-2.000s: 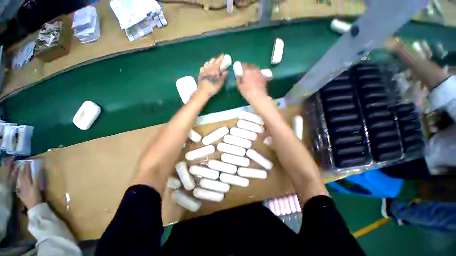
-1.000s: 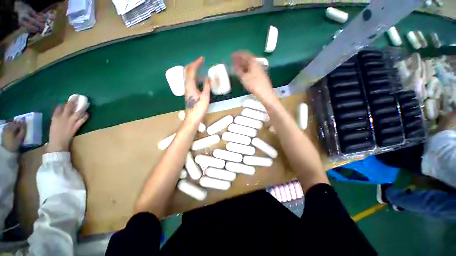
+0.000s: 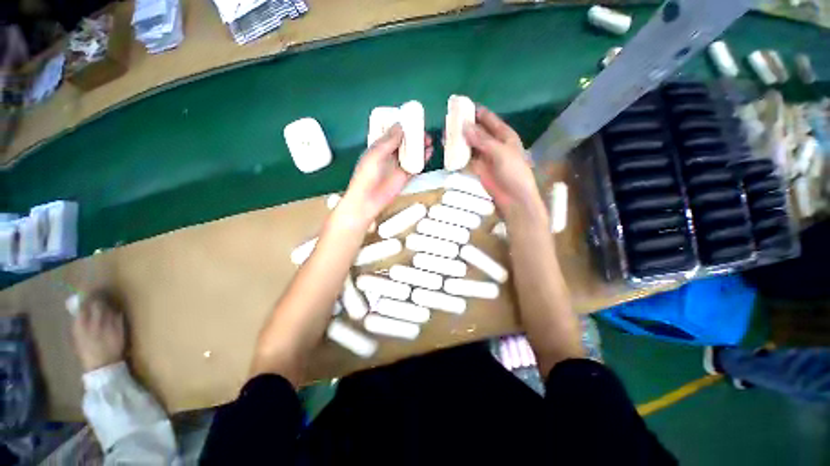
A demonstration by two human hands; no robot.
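My left hand (image 3: 379,173) holds an elongated white piece (image 3: 412,136) upright over the near edge of the green belt. My right hand (image 3: 499,159) holds another elongated white piece (image 3: 458,133), a small gap away from the first. A white case (image 3: 382,121) lies on the belt, partly hidden behind my left hand and its piece. Another white case (image 3: 308,146) lies on the belt to the left. Many loose elongated white pieces (image 3: 440,243) lie on the brown board between my forearms.
A clear tray with black rows (image 3: 657,246) stands at right beside a grey metal upright (image 3: 628,68). A neighbour's hand (image 3: 98,332) is on the board at left. Pale boxes or inserts (image 3: 45,234) stand at the far left. A tray of pink pieces (image 3: 516,352) is near my lap.
My hands have come to hold one elongated piece each; a second ago both looked empty and open. The white cases on the belt have shifted left. The neighbour's hand has left the belt for the board.
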